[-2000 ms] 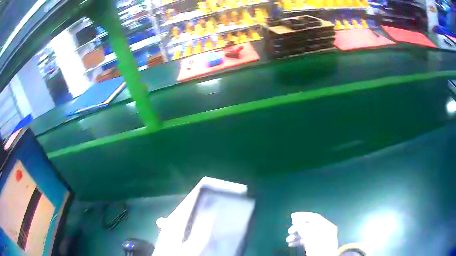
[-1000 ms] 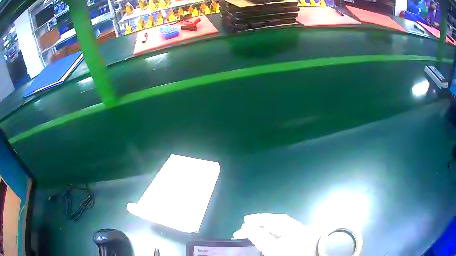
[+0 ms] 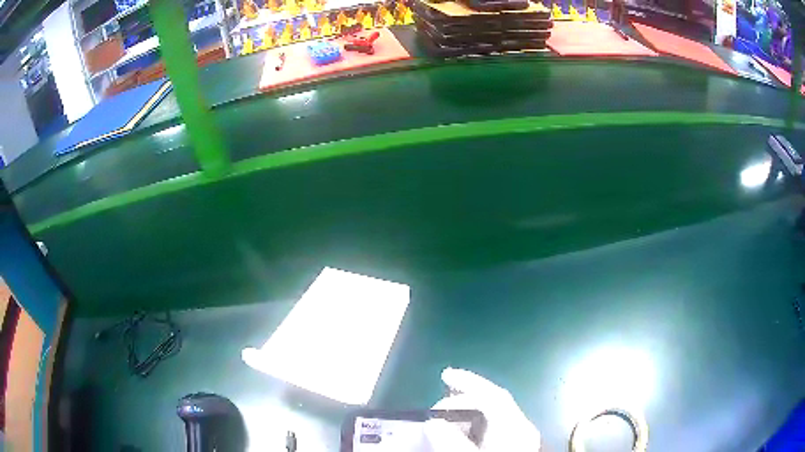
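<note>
A dark-edged tablet (image 3: 393, 433) with a pale, printed face is cut off by the bottom edge. My right hand (image 3: 485, 415), in a white glove, is at its right side, with fingers over the face and the upper edge. A white box (image 3: 340, 335) with a small tab at its lower left lies flat on the green bench, beyond the tablet and apart from it. A black barcode scanner (image 3: 210, 424) stands at the lower left, its lower part cut off. My left hand is not in view.
A roll of tape (image 3: 609, 433) lies right of my right hand. A loose black cable (image 3: 152, 344) lies near the monitor (image 3: 33, 327) at left. A green rail (image 3: 459, 134) crosses beyond the bench. Stacked dark trays (image 3: 484, 32) and red mats (image 3: 600, 40) are farther back.
The white box, earlier held up with the tablet, now lies on the bench. The tablet is lower and nearer me. My right hand has moved left onto it. The view has tilted down.
</note>
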